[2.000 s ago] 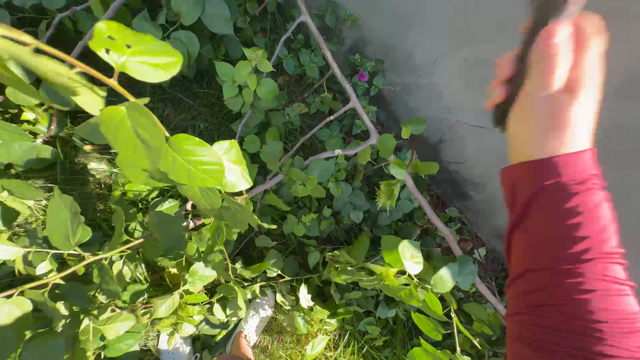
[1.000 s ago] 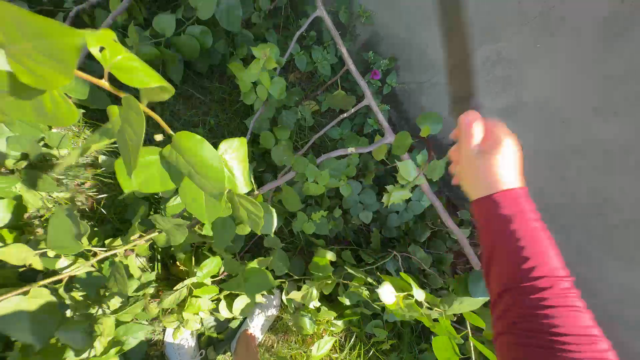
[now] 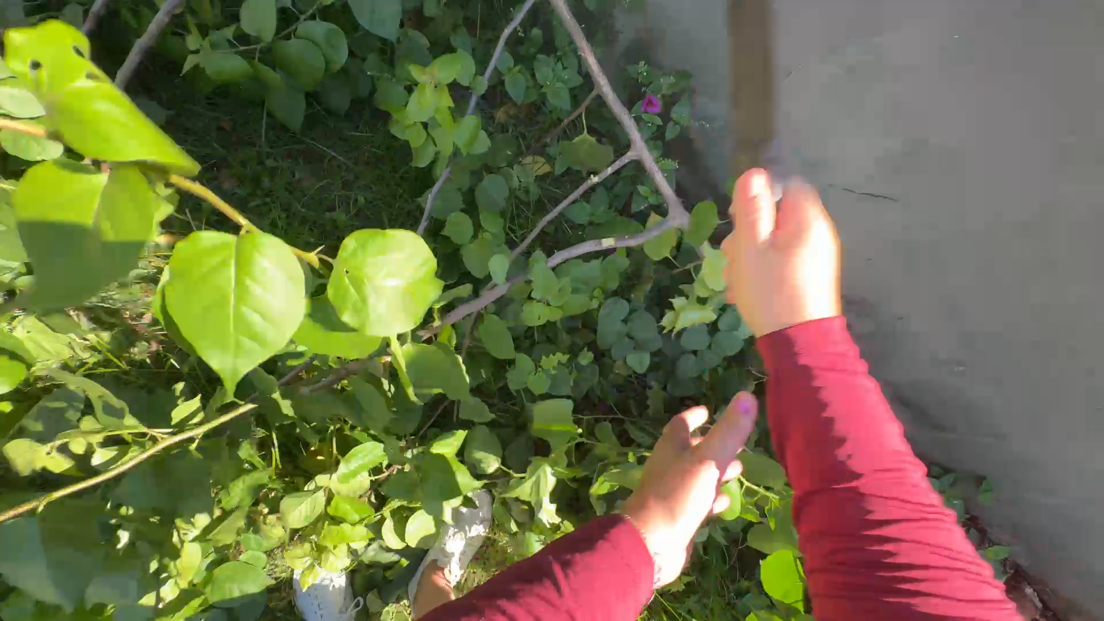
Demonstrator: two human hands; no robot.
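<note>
My right hand [image 3: 783, 250], in a dark red sleeve, is closed around the lower end of a long, dark tool [image 3: 750, 78] that is blurred and points to the top edge; its exact kind cannot be told. Below and to the left, my left hand [image 3: 690, 487] is held over the leaves with its fingers apart and nothing in it. A bare forked branch [image 3: 625, 121] runs down from the top centre to the left of my right hand. One side limb [image 3: 492, 293] of it slants down left into the foliage.
A grey wall or slab [image 3: 975, 216] fills the right side. Large green leaves [image 3: 237, 297] on a stem stand close at left. White shoes [image 3: 323, 595] show among low plants at the bottom. A small magenta flower [image 3: 650, 104] grows beside the grey surface.
My left hand has come into view from the bottom. My right hand has moved left from where it was two seconds ago, still holding the long tool.
</note>
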